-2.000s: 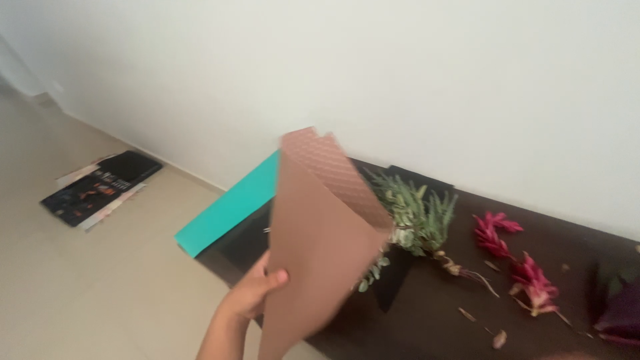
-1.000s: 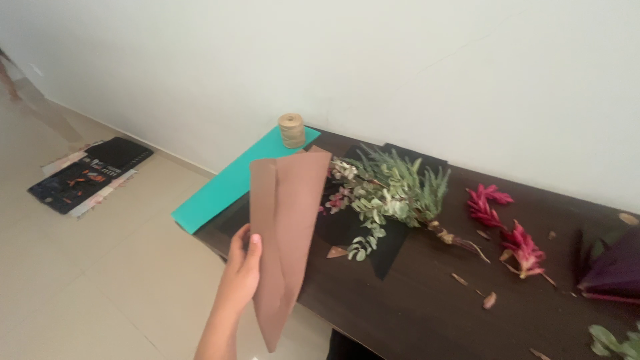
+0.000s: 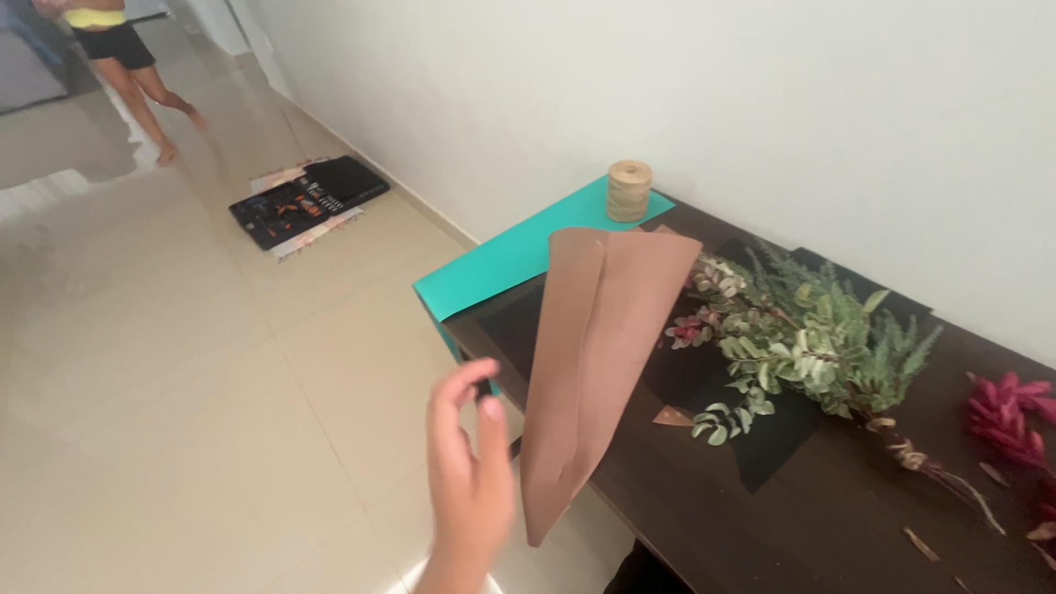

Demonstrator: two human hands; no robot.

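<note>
My left hand [image 3: 470,470] is open, its fingers curved and apart, just left of a brown paper cone [image 3: 598,346]. The cone lies across the dark wooden table's front edge, its narrow end jutting past it. A spool of twine [image 3: 629,191] stands upright on a turquoise sheet [image 3: 503,256] at the table's left end. Right of the cone, a tied bunch of green foliage [image 3: 800,346] lies over black sheet material [image 3: 767,450], with a small brown scrap [image 3: 673,416] near its leaves. Magenta flowers [image 3: 1011,412] lie at the far right. My right hand is out of view.
A pale wall [image 3: 742,99] runs behind the dark wooden table [image 3: 726,536]. Dry plant bits [image 3: 920,544] lie on the tabletop. On the tiled floor at left is a black item with printed markings [image 3: 305,202]. A person's bare legs [image 3: 136,95] show at upper left.
The paper cone, upright in my left hand two seconds ago, has been lowered onto the table and let go. The twine spool has come into view. A person has come further into view at upper left.
</note>
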